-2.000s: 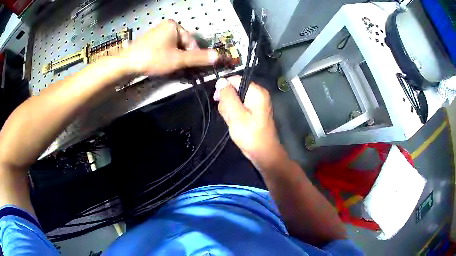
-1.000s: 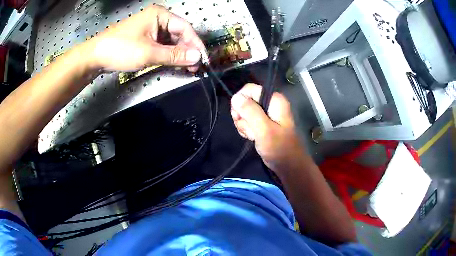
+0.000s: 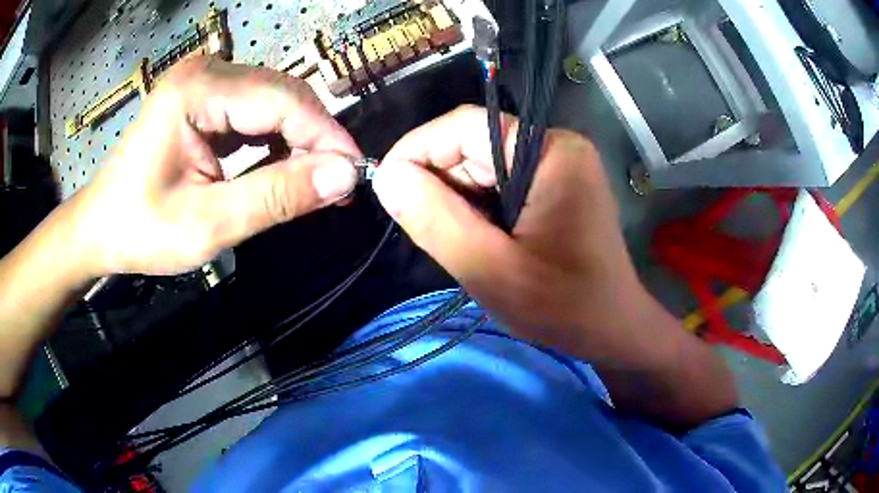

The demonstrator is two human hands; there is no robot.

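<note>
My left hand (image 3: 241, 173) pinches a small silvery cable end (image 3: 366, 169) between thumb and forefinger. My right hand (image 3: 482, 207) touches the same cable end with its thumb and forefinger and holds a bunch of black cables (image 3: 528, 116) upright in its palm. One cable in the bunch shows a silvery tip at the top. A brass and reddish-brown slotted fixture (image 3: 395, 43) lies at the plate edge above my hands, with a few dark cables in its left slots.
The perforated metal plate (image 3: 279, 24) holds another brass-coloured fixture (image 3: 145, 82) at left. Black cables (image 3: 337, 371) cross my lap. A white frame stand (image 3: 665, 144), a red stool (image 3: 708, 260) and a white sheet (image 3: 810, 284) are at right.
My left hand has moved down from the fixture, and both hands have come together at the cable end. The fixture is now uncovered. The view has shifted.
</note>
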